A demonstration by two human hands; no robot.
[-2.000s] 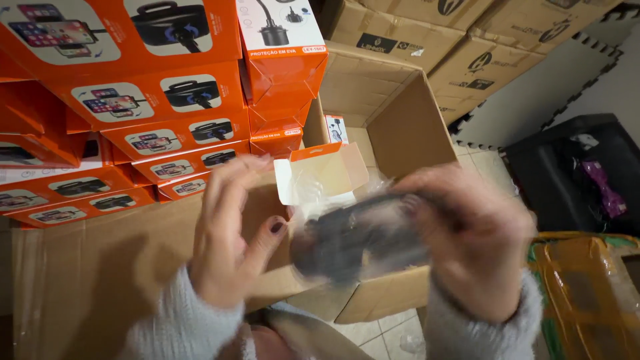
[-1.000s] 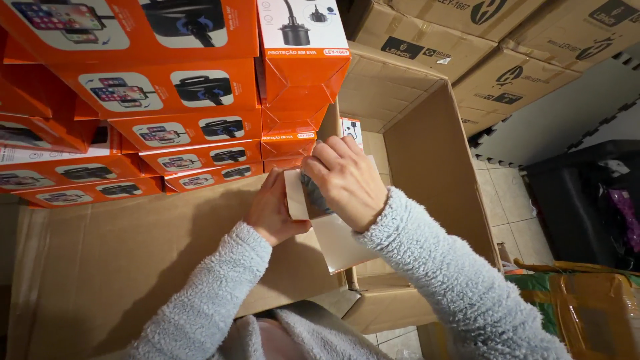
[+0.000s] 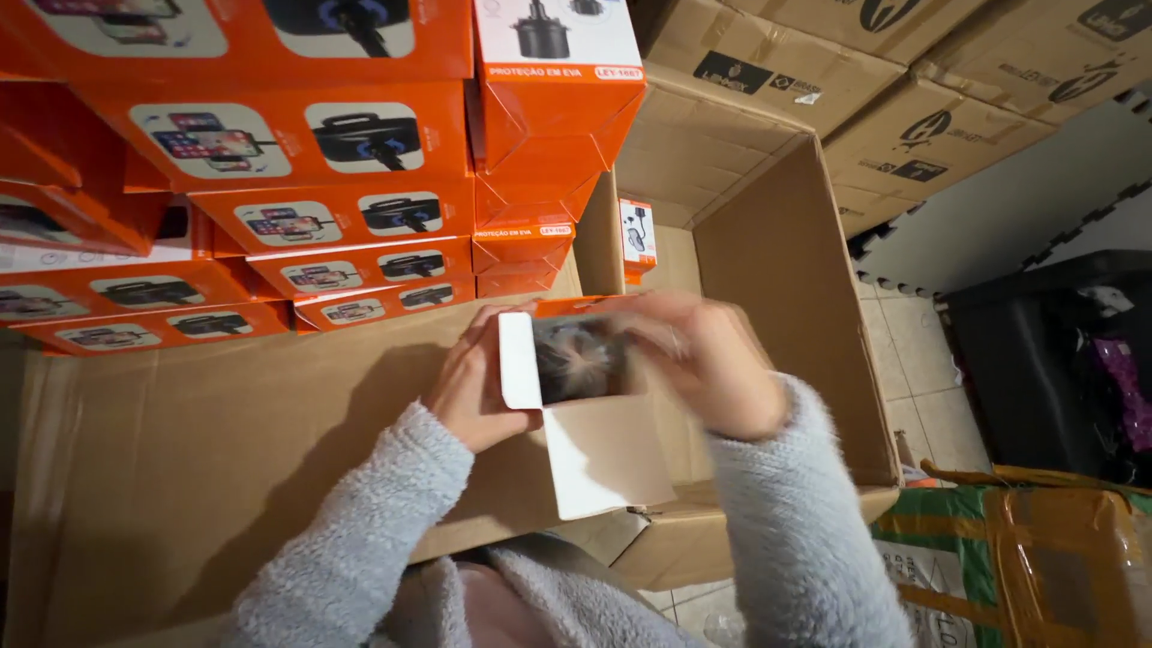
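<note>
An orange and white product box faces me with its top open, a long white flap hanging toward me and a short flap on its left. My left hand grips the box by its left side. Inside lies a dark item in clear plastic wrap, its exact kind hidden. At the right edge of the opening is my right hand, blurred, its fingers bent; whether they touch the flap or the wrap cannot be told.
Stacked orange boxes fill the upper left on a cardboard surface. An open carton at the right holds a small upright box. Sealed cartons stand behind; a black bin and a taped parcel are at the right.
Two seconds ago the dark wrapped item was between my hands, over the open box; now it is inside. My right hand has moved from over the opening to its right edge since one second ago.
</note>
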